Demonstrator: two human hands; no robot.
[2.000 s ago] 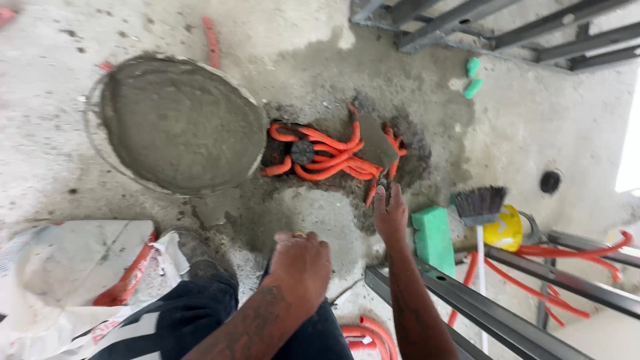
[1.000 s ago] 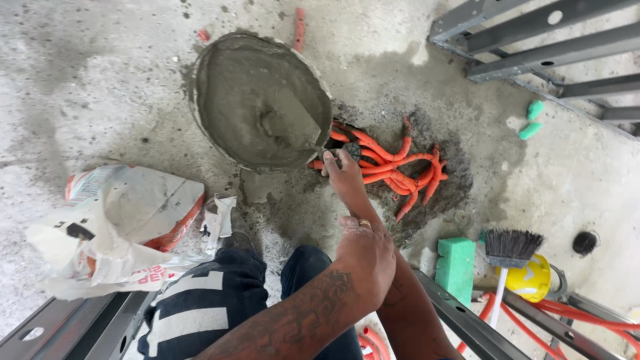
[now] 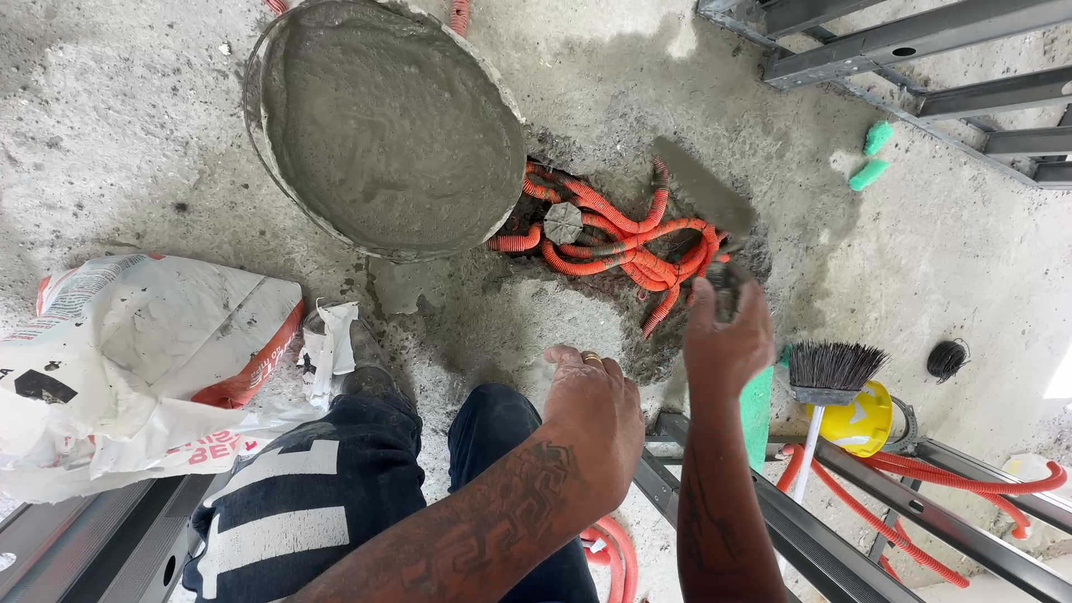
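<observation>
My right hand [image 3: 729, 335] grips the handle of a pointing trowel [image 3: 703, 184]. Its mortar-smeared blade is beside the far right end of a tangle of orange corrugated conduits [image 3: 620, 239] rising from a rough hollow in the concrete floor. Among the conduits sits a round grey cap [image 3: 563, 223]. My left hand [image 3: 593, 398], with a ring on one finger, hangs palm down above my knee and the floor; its fingers are curled and its palm is hidden. Left of the conduits stands a round bucket [image 3: 394, 134] full of wet grey mortar.
A torn bag [image 3: 167, 327] lies at left. Metal studs [image 3: 896, 46] cross the upper right, with more at the lower right [image 3: 804, 528]. A black-bristled broom [image 3: 837, 368], a yellow hard hat [image 3: 863, 419], green foam [image 3: 756, 410] and orange conduits [image 3: 921, 481] are at right.
One second ago the trowel was in the bucket's mortar, and my left hand was against my right forearm. Now the trowel is beyond the conduits at right, and my hands are apart.
</observation>
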